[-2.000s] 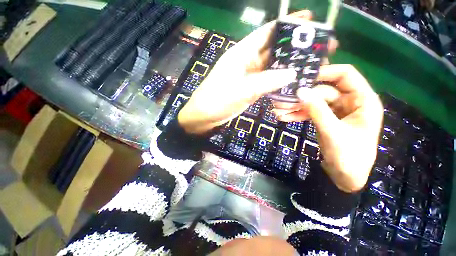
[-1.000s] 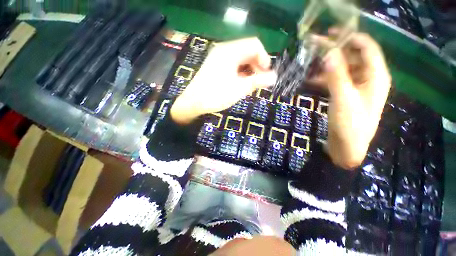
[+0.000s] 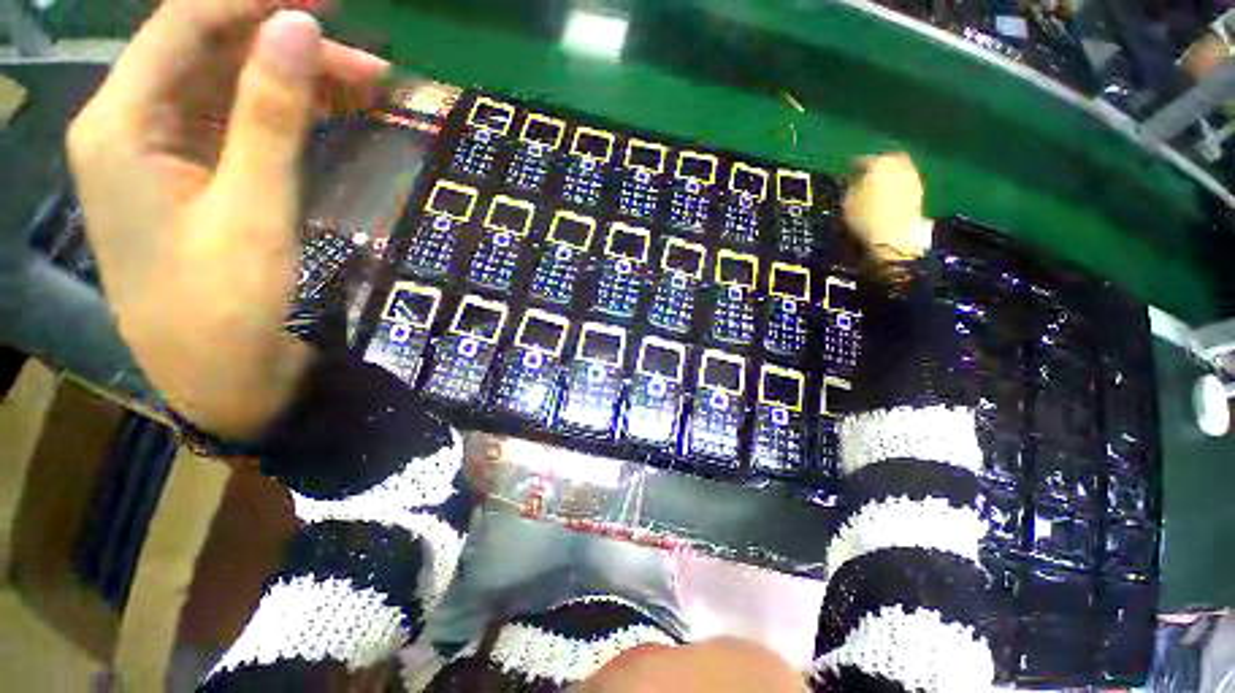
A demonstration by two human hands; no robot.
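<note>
A wide black tray in front of me holds rows of black phone fronts with yellow-edged windows and keypads. My left hand is raised large at the upper left, left of the tray, thumb and a finger apart with nothing seen between them; the top edge cuts it off. My right hand is over the tray's back right corner, small and bent down. Its fingertips are hidden, so I cannot tell what it holds. My right sleeve covers part of the right column.
A glossy black tray lies at the right. Small keypad pieces lie on the bench behind my left hand. A brown carton with black trays inside is at lower left. The green strip runs behind the tray, with a rail beyond.
My hands have parted: the left has moved up and left, the right down to the tray's back corner. The phone front with its pale frame, held between them earlier, no longer shows in them.
</note>
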